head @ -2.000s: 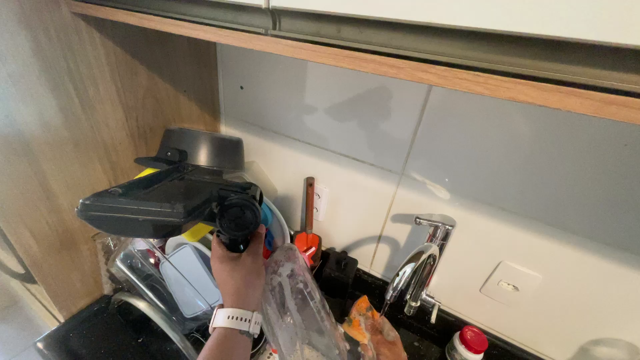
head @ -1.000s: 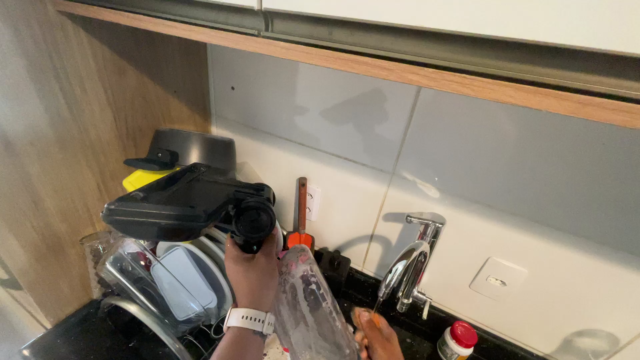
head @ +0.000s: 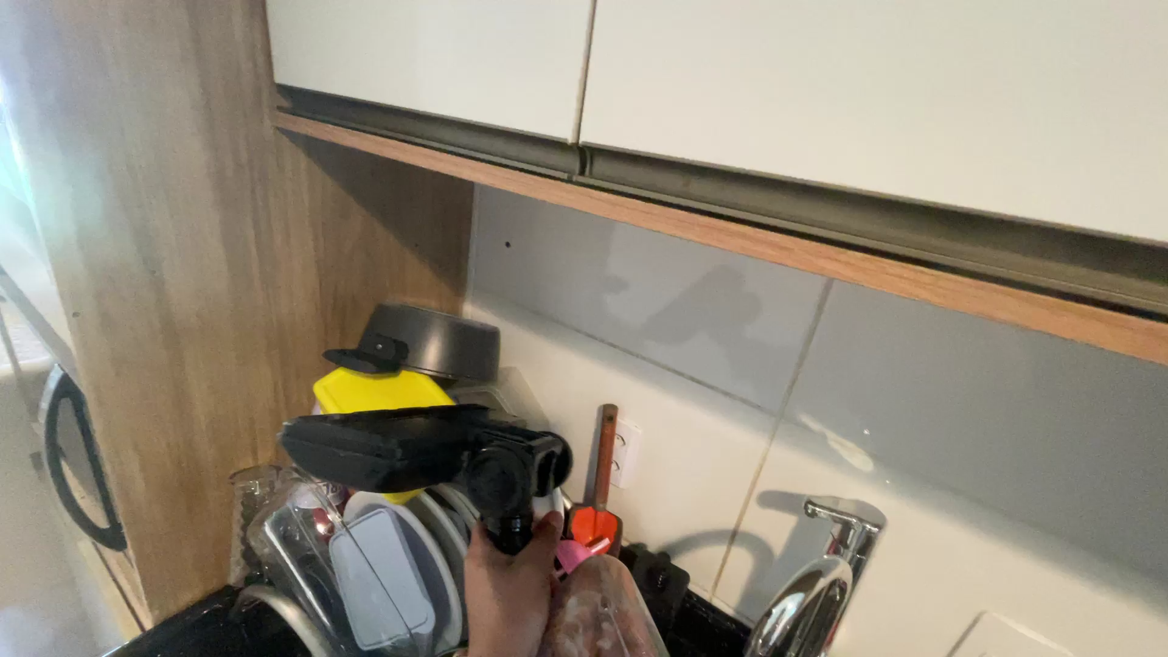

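Note:
My left hand (head: 511, 584) grips the neck of a black jointed device (head: 392, 447) with a flat, elongated head; its exact kind is unclear. Behind it stand a dark metal pan (head: 438, 342), a yellow plastic item (head: 379, 391) and stacked plates and a white container lid (head: 381, 579). Just right of the hand is a clear plastic container (head: 602, 616), with a pink item (head: 579, 553) above it. A spatula with a red-orange head (head: 595, 526) leans upright near the wall. My right hand is out of view.
White upper cabinets (head: 867, 100) with a wooden bottom edge overhang the scene. A wooden side panel (head: 210, 319) rises at the left. At lower right is a chrome faucet (head: 812, 593), and a wall outlet (head: 625, 453) sits behind the spatula.
The view has tilted up and left. My right hand, seen near the faucet a second ago, has left the view. The black device has turned, while my left hand keeps hold of it.

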